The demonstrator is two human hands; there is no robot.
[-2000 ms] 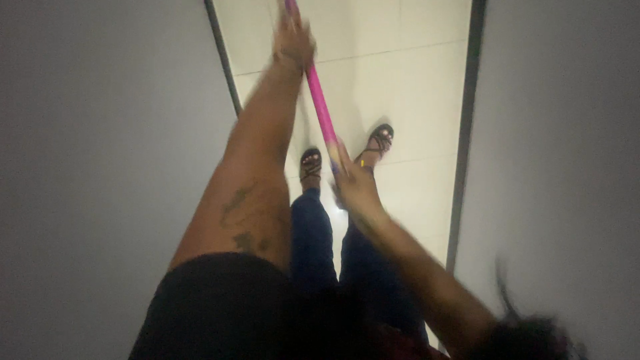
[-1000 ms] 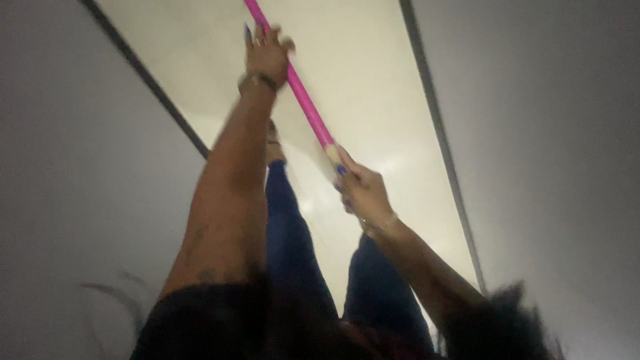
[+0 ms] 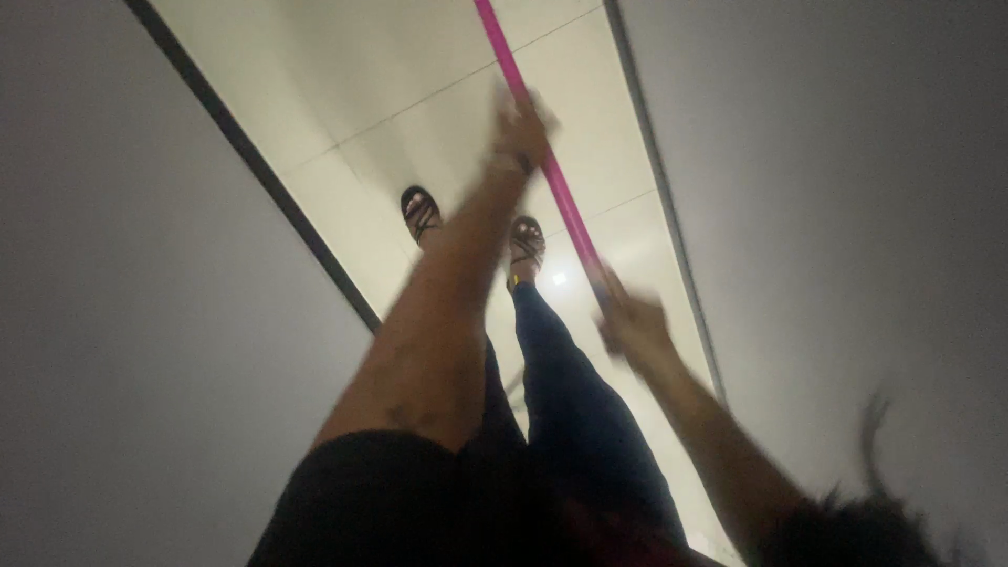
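Observation:
A long pink pole [image 3: 567,206] slants from the top edge of the head view down to the right, over the tiled floor. My left hand [image 3: 523,130], blurred, is around its upper part. Lower and to the right, my right hand [image 3: 634,319] grips the pole near its lower end, also blurred. The far end of the pole lies beyond the top of the view, so what is on it is hidden.
Plain grey walls stand on both sides, with a dark baseboard [image 3: 260,169] on the left and another baseboard [image 3: 654,157] on the right. Pale floor tiles [image 3: 346,71] run between them. My feet in strappy sandals [image 3: 528,240] are on the floor.
My feet have shifted along the floor, and the left foot is now farther forward than the right. Both hands stay on the pole. The view has turned relative to the corridor.

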